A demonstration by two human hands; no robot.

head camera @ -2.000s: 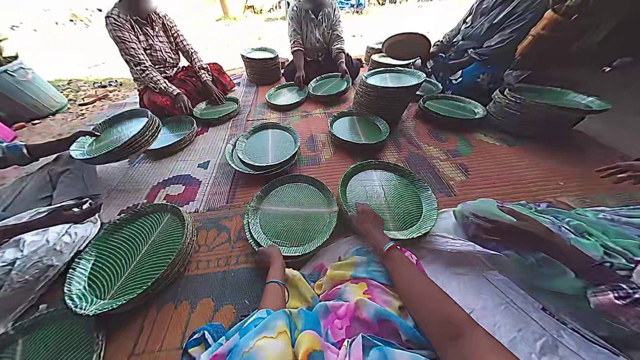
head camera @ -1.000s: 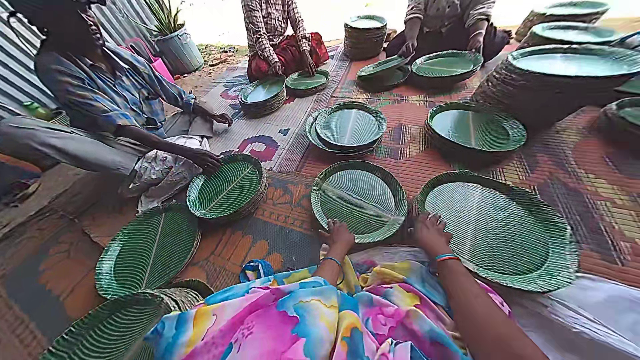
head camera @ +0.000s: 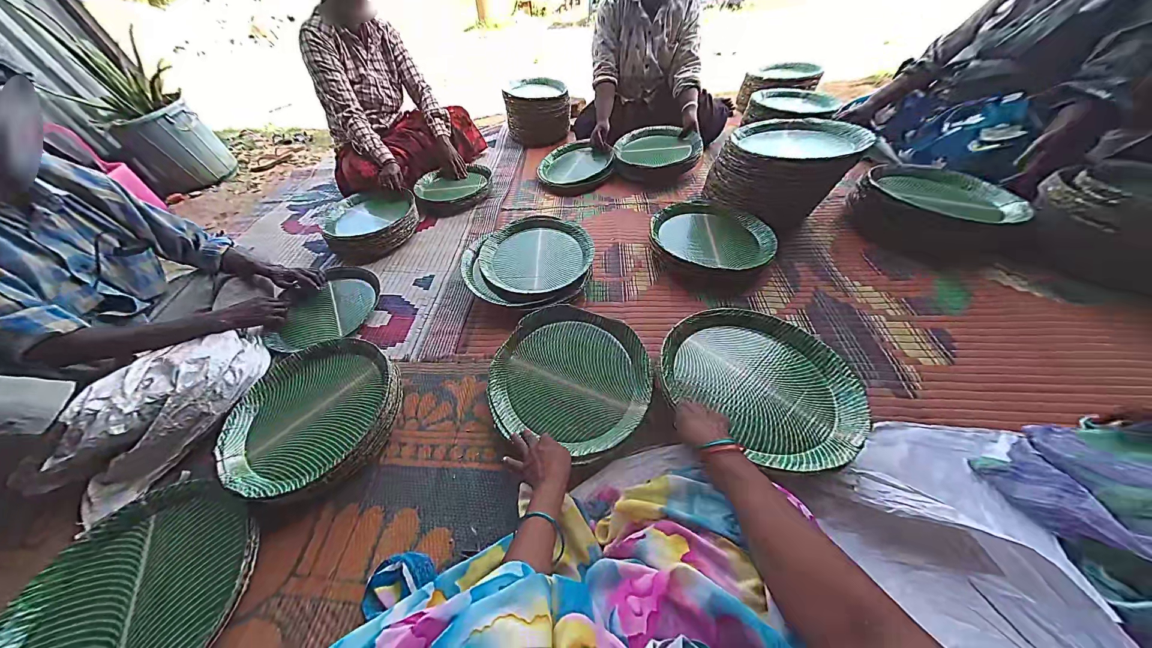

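Two round green leaf-patterned plates lie side by side in front of my lap. My left hand [head camera: 542, 466], with a bangle at the wrist, rests its spread fingers on the near rim of the left plate [head camera: 571, 382]. At the near left rim of the right plate [head camera: 769, 387] is my right hand [head camera: 702, 425]; its fingertips are partly hidden, so its hold cannot be told. Just beyond, a small stack of similar plates [head camera: 536, 259] sits slightly uneven. Another low stack [head camera: 713, 236] stands to its right, and a thicker stack [head camera: 310, 418] is left of my left hand.
Patterned woven mats [head camera: 1017, 351] cover the ground. Several people sit around with their own plates. A tall plate stack [head camera: 783, 171] stands back right, a large plate [head camera: 135, 567] lies at the near left, and white sheeting [head camera: 945, 513] spreads by my right arm.
The person at the left now has both hands at a green plate; one second ago those hands were off the plates. My hands remain by the same two plates. The view has shifted.
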